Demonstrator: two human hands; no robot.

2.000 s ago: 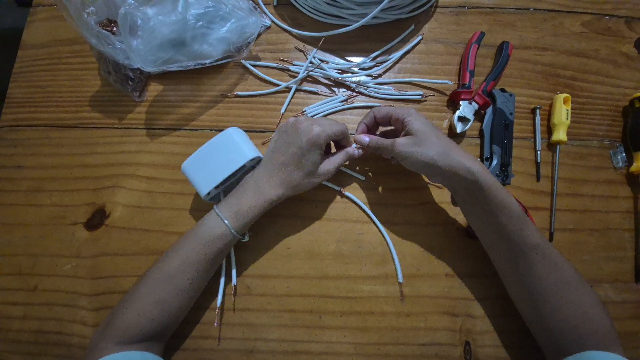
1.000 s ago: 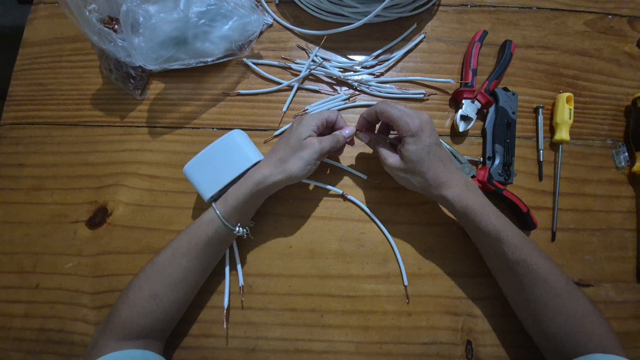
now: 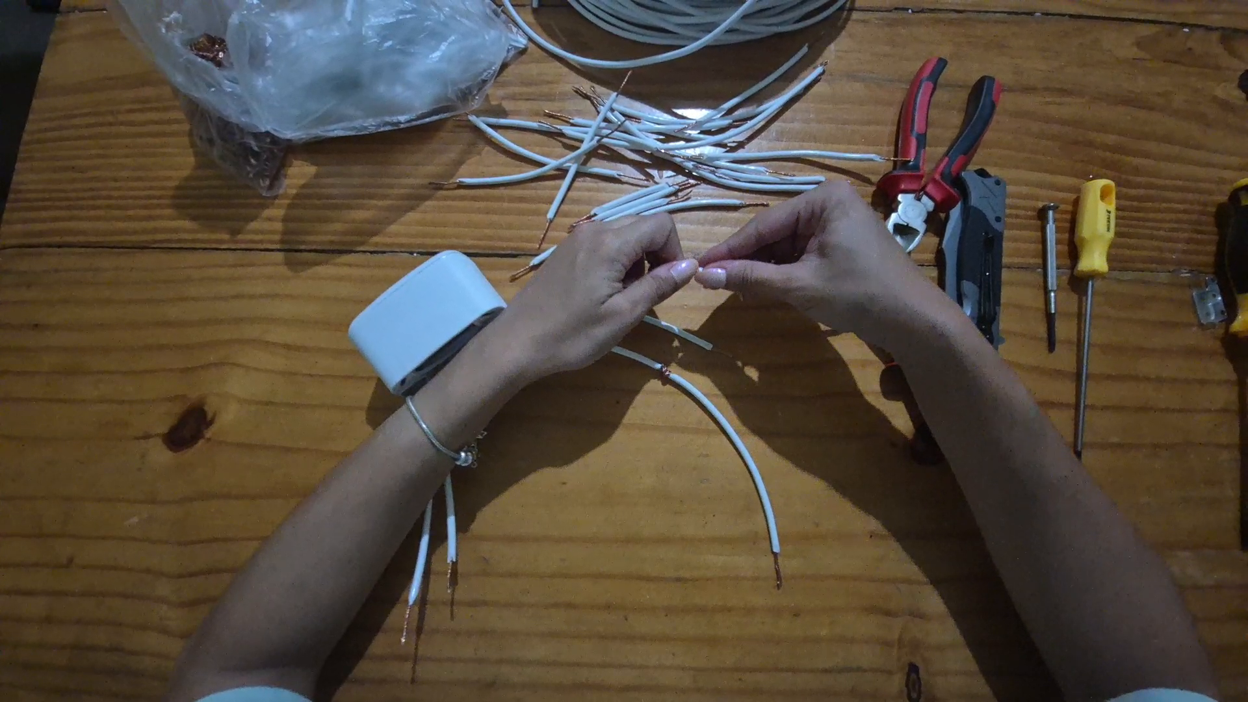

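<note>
My left hand (image 3: 609,292) and my right hand (image 3: 790,263) meet fingertip to fingertip over the table, thumbs and index fingers pinched together. Whatever lies between the tips is too small to make out. Under my left hand runs a white insulated wire (image 3: 736,439) with a bare copper twist partway along and a bare copper end. A shorter white wire piece (image 3: 682,332) shows beside it. Close to my left wrist is a white rounded box (image 3: 427,317), and two white wires (image 3: 449,522) with bare copper ends come out below that forearm.
Beyond my hands lie several stripped white wires (image 3: 682,146), a cable coil (image 3: 673,24) and a clear plastic bag (image 3: 361,73). At right are red-and-black cutting pliers (image 3: 916,185), a grey-black tool (image 3: 980,244), a small metal screwdriver (image 3: 1050,273) and a yellow-handled screwdriver (image 3: 1094,229).
My hands stay close together with fingers shifting slightly. The red-handled part below the grey tool, plain to see one second ago, is now mostly behind my right forearm.
</note>
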